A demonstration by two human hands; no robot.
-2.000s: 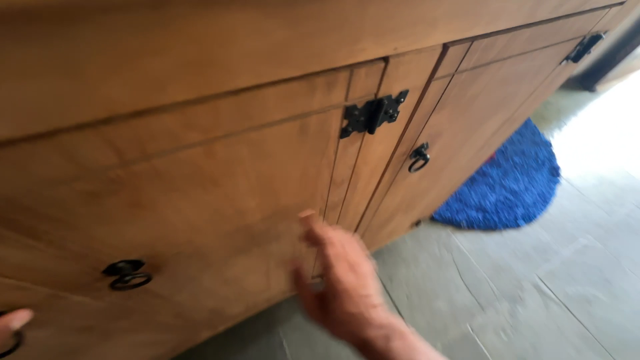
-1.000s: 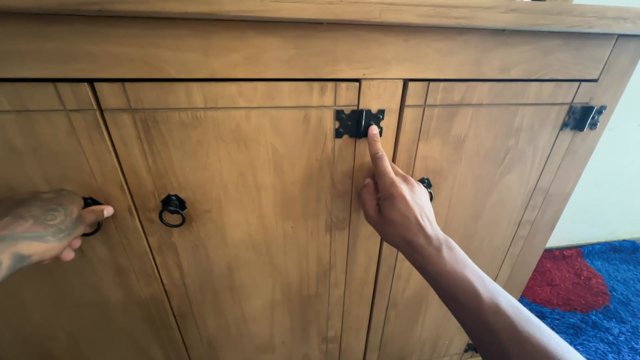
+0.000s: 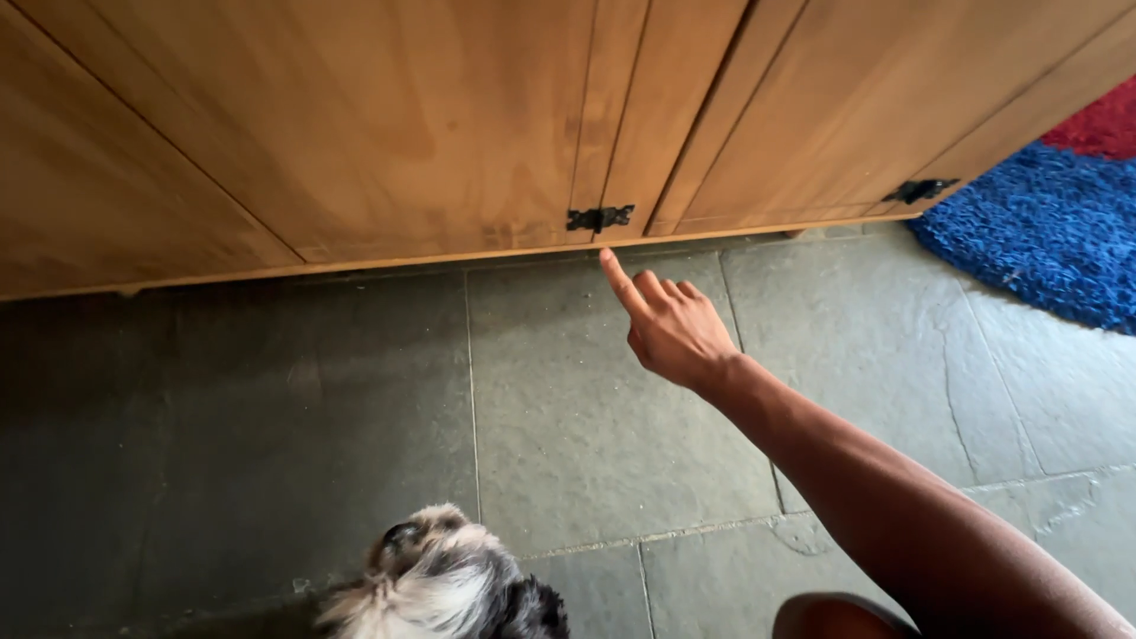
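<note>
My right hand (image 3: 679, 328) points with its index finger at the lower edge of a wooden cabinet (image 3: 399, 133), just below a black metal hinge (image 3: 601, 218). It holds nothing, and its other fingers are partly curled. Whether the fingertip touches the wood cannot be told. A second black hinge (image 3: 921, 191) sits low on the cabinet's right side. The cabinet doors are closed. My left hand is out of view.
A small dog (image 3: 444, 581) with grey, white and black fur is at the bottom, left of my knee (image 3: 839, 619). Grey stone tiles (image 3: 612, 408) make up the floor. A blue and red shaggy rug (image 3: 1047, 235) lies at the right.
My right hand has gone from the upper hinge down to the lower one. My left hand, at a ring pull one second ago, has left the view. The view has tilted down; the dog now shows.
</note>
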